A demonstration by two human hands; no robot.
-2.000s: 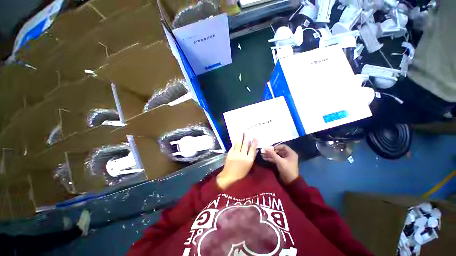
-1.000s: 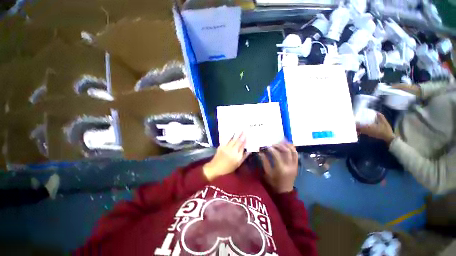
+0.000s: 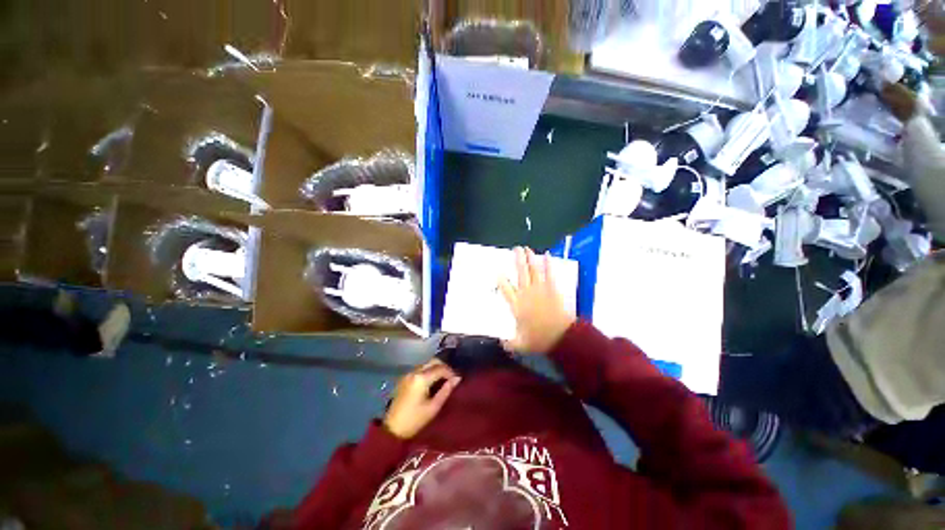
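A white-topped retail box point(image 3: 471, 285) stands on the dark green bench, its lid lying flat. My right hand point(image 3: 538, 302) rests on its lid with fingers spread. My left hand point(image 3: 420, 399) is off the box, low in front of my body, fingers curled; whether it holds anything cannot be told. To the left are open brown boxes; the nearest point(image 3: 285, 305) holds a white part in clear film. A taller blue and white closed box point(image 3: 663, 300) stands to the right.
Loose white cameras point(image 3: 793, 192) are heaped at the far right, where a coworker's sleeve point(image 3: 896, 336) shows. An upright white flap point(image 3: 487, 109) stands beyond the box. A coiled black object point(image 3: 754, 427) lies at the lower right. A foot point(image 3: 114, 329) shows at left.
My left hand has come off the lid and back toward my body. My right hand has moved from the front edge onto the lid top. The view has shifted.
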